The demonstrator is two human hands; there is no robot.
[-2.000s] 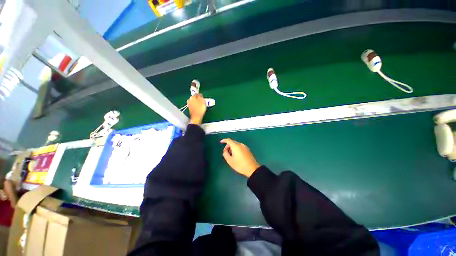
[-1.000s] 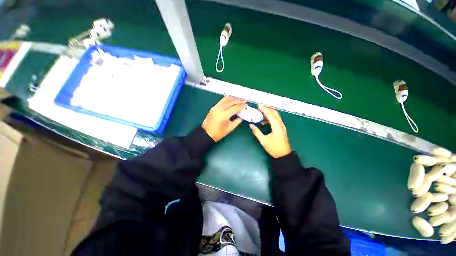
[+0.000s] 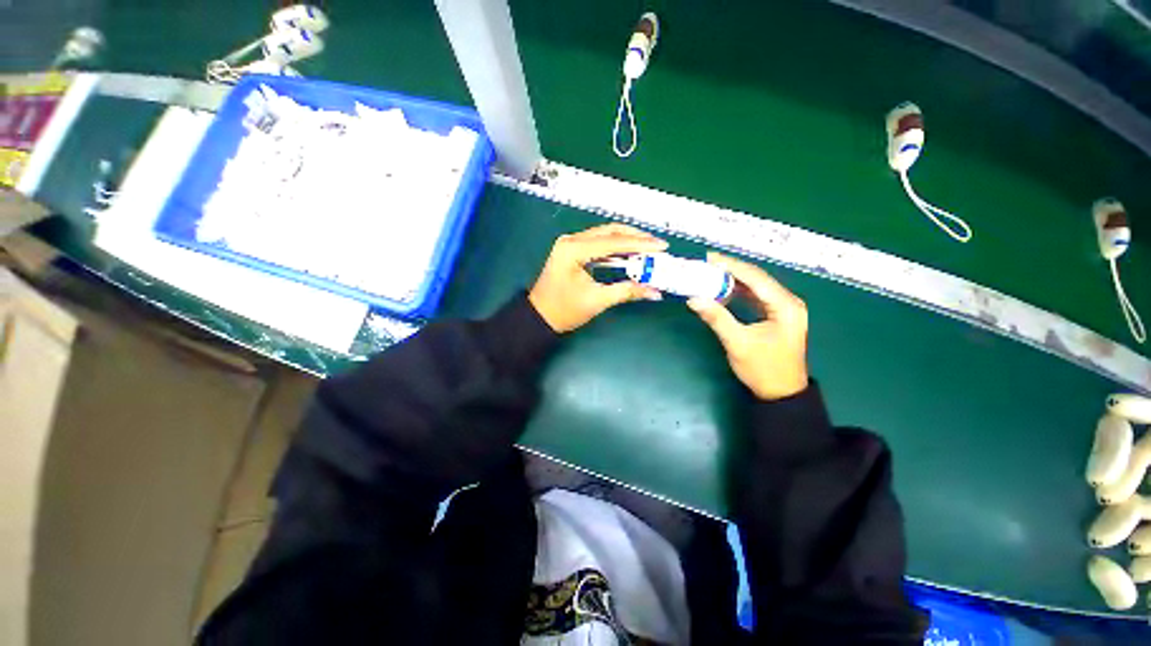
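A white capsule-shaped unit with blue bands lies crosswise between my hands, above the green bench near the metal rail. My left hand grips its left end between thumb and fingers. My right hand grips its right end, thumb below and fingers above. The unit's cord cannot be made out clearly; a pale strip shows at my left fingers. The blue parts tray, heaped with white parts, sits to the left of my hands.
Corded units lie spaced on the green conveyor beyond the pale metal rail. A white post rises behind the tray. Cream bodies are piled at the right. A cardboard carton stands at the left, a blue bin at lower right.
My left hand has left the conveyor, and both hands now hold a unit over the bench. Since one second ago the unit shows more of its length. The view has turned and shifted.
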